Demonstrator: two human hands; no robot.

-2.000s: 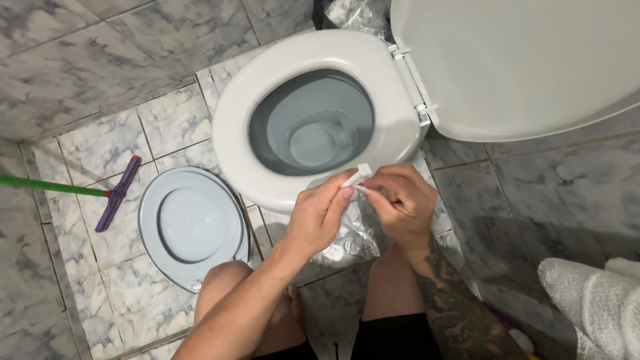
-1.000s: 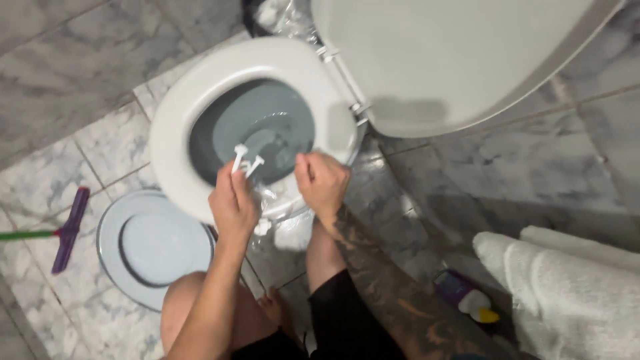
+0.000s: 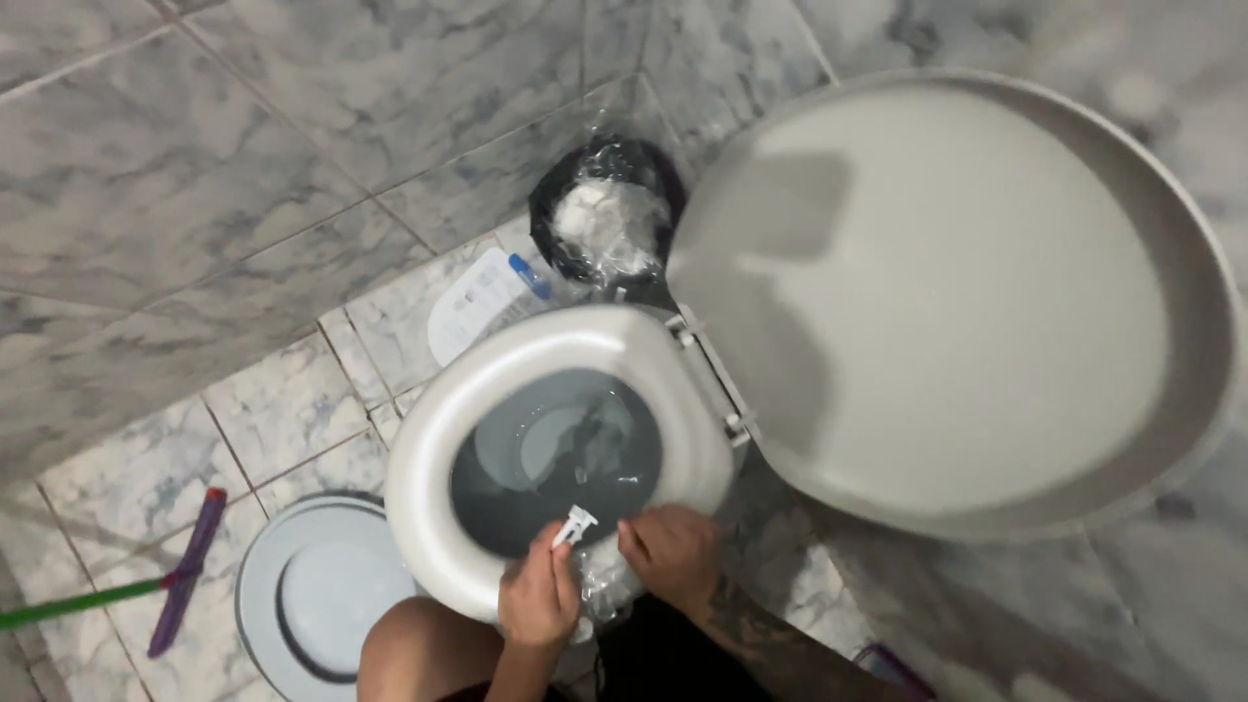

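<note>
My left hand (image 3: 541, 590) holds small white plastic parts (image 3: 575, 526) between thumb and fingers, above the front rim of the toilet. Just right of it, my right hand (image 3: 673, 554) is curled over the right part of the white toilet seat (image 3: 429, 468); whether it pinches something small cannot be told. Crumpled clear plastic wrap (image 3: 606, 583) lies between and below the hands. The white lid (image 3: 955, 302) stands raised on its hinges (image 3: 710, 375). Water shows in the grey bowl (image 3: 556, 439).
Behind the toilet is a bin with a black bag (image 3: 551, 200) and crumpled clear plastic. A white package with a blue part (image 3: 478, 302) lies beside it. On the left floor are a grey round lid-like piece (image 3: 258, 595) and a purple squeegee (image 3: 190, 570) with a green handle. Tiled walls stand close by.
My hands were together at the white parts two seconds ago; they are now apart, with the parts in my left hand. The view has shifted toward the bin and raised lid.
</note>
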